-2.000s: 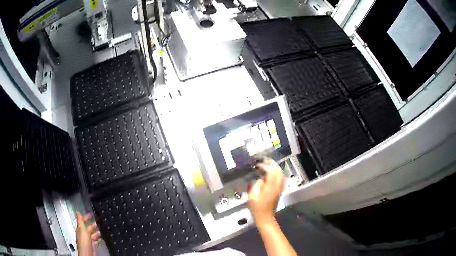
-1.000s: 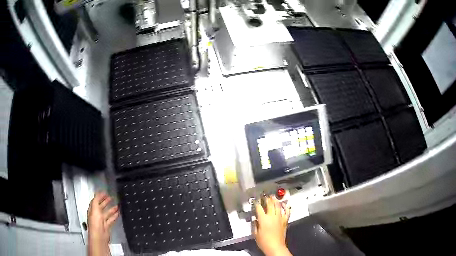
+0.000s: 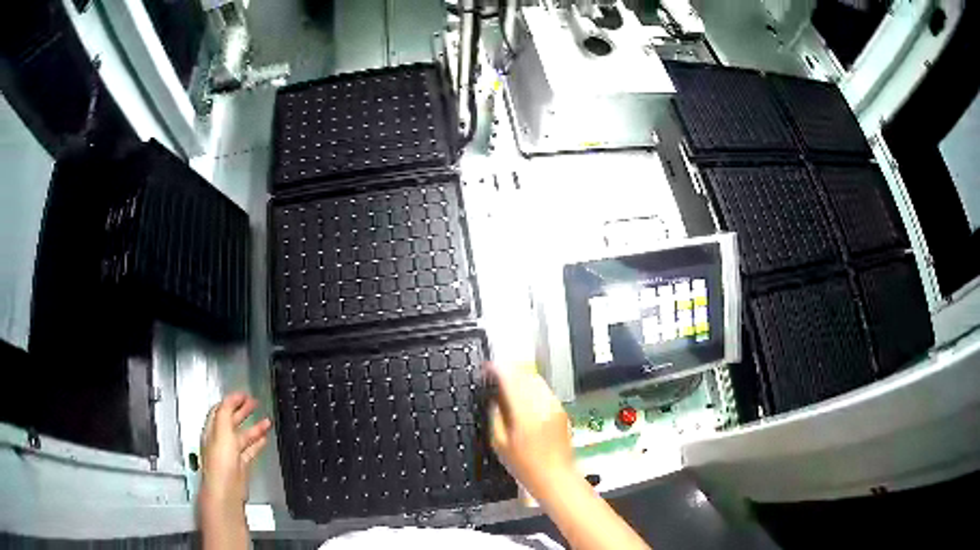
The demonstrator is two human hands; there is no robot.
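Observation:
Three black parts trays lie in a column on the machine deck: the near tray, the middle tray and the far tray. My right hand is at the near tray's right edge, left of and below the touch screen. Its fingers are curled and partly hidden, so I cannot tell whether it holds or touches anything. My left hand is open and empty, just left of the near tray. The touch screen is lit, with white and yellow fields.
More black trays lie in two columns at the right. A tray stack stands at the left. A red push button sits below the screen. A metal housing stands behind it. Pale door frames curve around the sides.
My right hand has moved from the screen, down to the buttons, then left to the near tray's edge. My left hand stays open beside the trays. The view has shifted, moving the machine rightward in the picture.

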